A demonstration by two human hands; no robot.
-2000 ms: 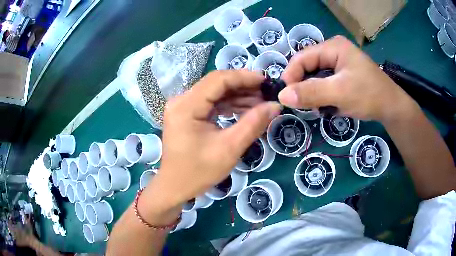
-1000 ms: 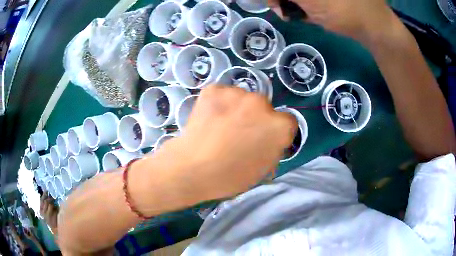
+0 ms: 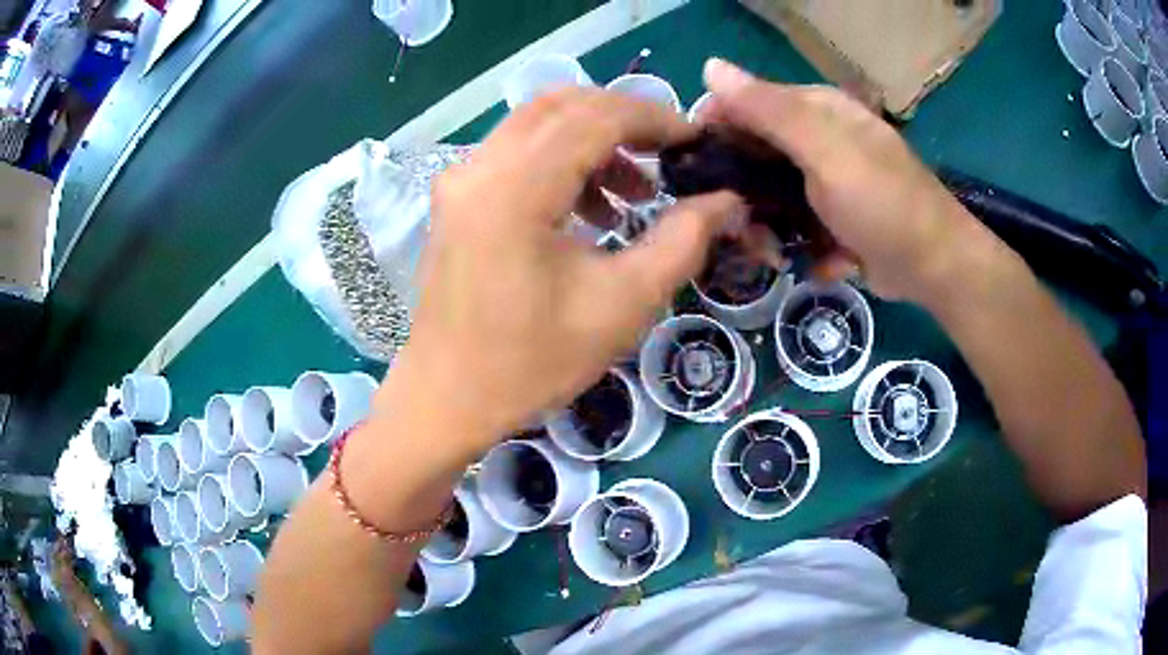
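Note:
My left hand and my right hand are close together above the housings. Several small black plastic parts are in my right hand. My left thumb and fingers are at the edge of these parts; the exact contact is blurred. White fan housings stand below, such as one with a dark centre and spokes, one with a light centre and one near my lap. Thin red wires run between some of them. My hands hide part of the rows behind.
A clear bag of screws lies left of my left hand. A black electric screwdriver lies beyond my right forearm. A cardboard sheet is at the far side. White housings and a white heap are at left. Another person's arm shows lower left.
Since one second ago, my left hand has risen from a housing near my lap to my right hand. The view has shifted. A housing with a dark centre now shows where my left hand was.

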